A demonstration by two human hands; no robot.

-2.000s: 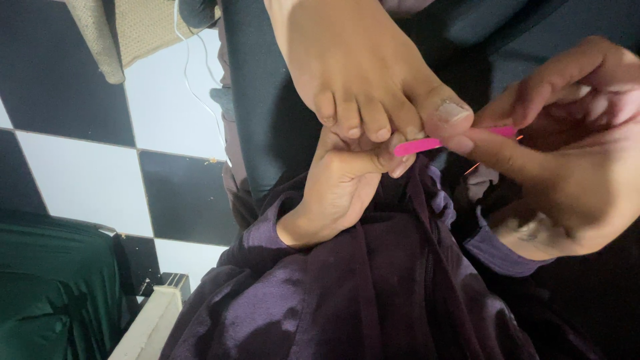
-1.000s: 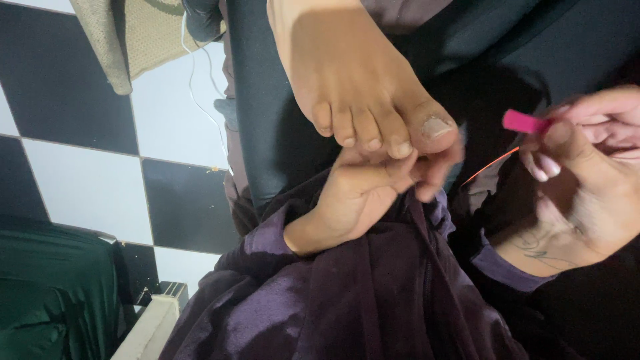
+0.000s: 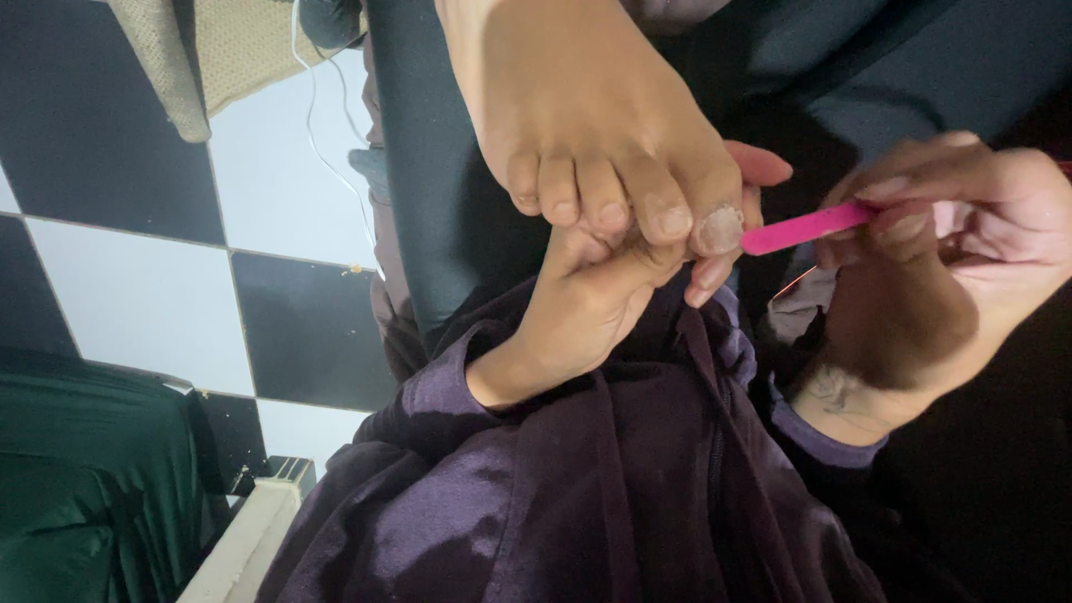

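A bare foot reaches down from the top centre, its toes toward me. Under the toes, my left hand holds the front of the foot by the big toe, with some fingertips showing beyond it. Whitish residue lies on and around the big toenail. On the right, my right hand pinches a pink nail file between thumb and fingers. The file's rounded free end is right beside the big toenail; whether it touches cannot be told.
Dark fabric lies beneath the foot. Black and white floor tiles are at the left, with a beige woven mat and a white cable. Green cloth and a pale bar are at the lower left.
The nail file was at the toes two seconds ago, then away to the right with my right hand; now it is back beside the big toe. My left fingers have shifted around the big toe.
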